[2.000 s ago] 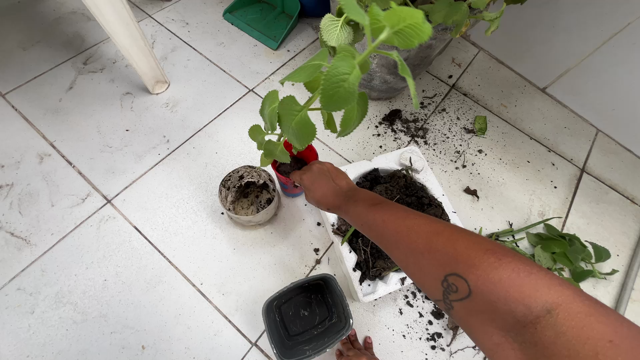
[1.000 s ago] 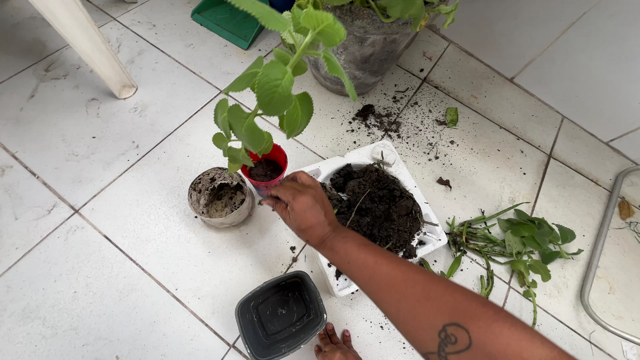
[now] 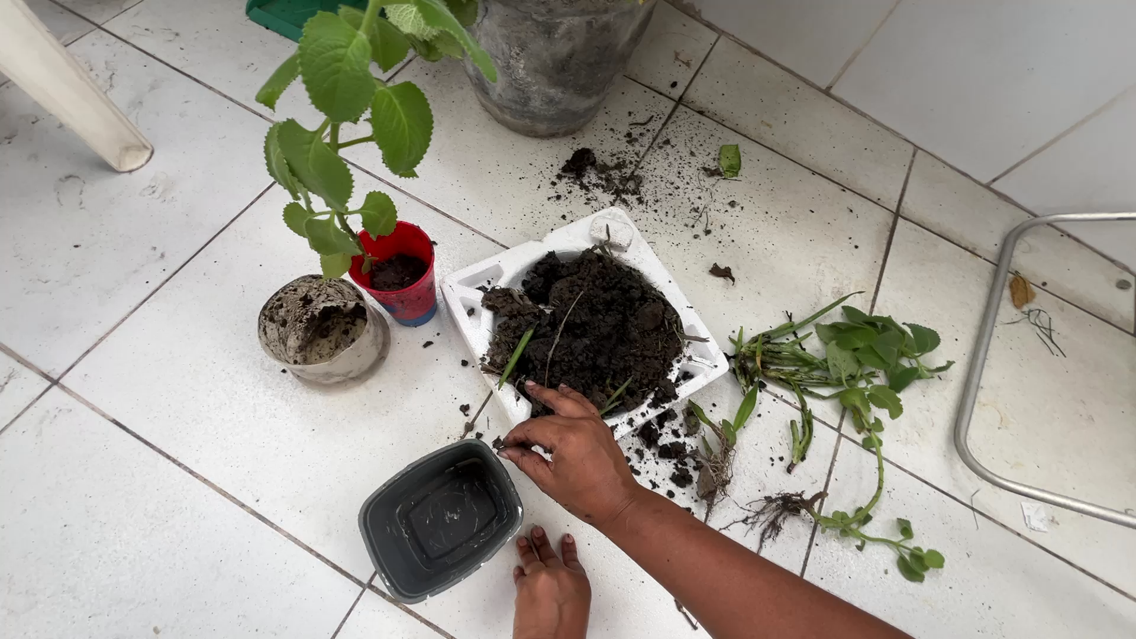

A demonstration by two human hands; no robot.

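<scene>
My right hand (image 3: pixel 572 448) is over the near left edge of a white foam tray (image 3: pixel 572 240) heaped with dark soil (image 3: pixel 612 319). Its thumb and index finger pinch a small dark bit, perhaps soil or a root. My left hand (image 3: pixel 550 586) rests on the floor with fingers apart, holding nothing, beside an empty dark grey plastic container (image 3: pixel 439 519). Beyond, a red cup (image 3: pixel 411 266) with a blue base holds soil and an upright leafy green plant (image 3: pixel 333 160). A soil-stained round pot (image 3: pixel 324 333) stands just left of the cup.
Uprooted green plants (image 3: pixel 865 355) with bare roots lie right of the tray. A large grey pot (image 3: pixel 555 62) stands at the back. A white furniture leg (image 3: pixel 80 84) is at the upper left, a metal tube frame (image 3: pixel 990 355) at the right. Soil is scattered on the tiles.
My right hand has moved from beside the red cup back to the near edge of the foam tray. The cup and its plant stand free of it. The view has shifted.
</scene>
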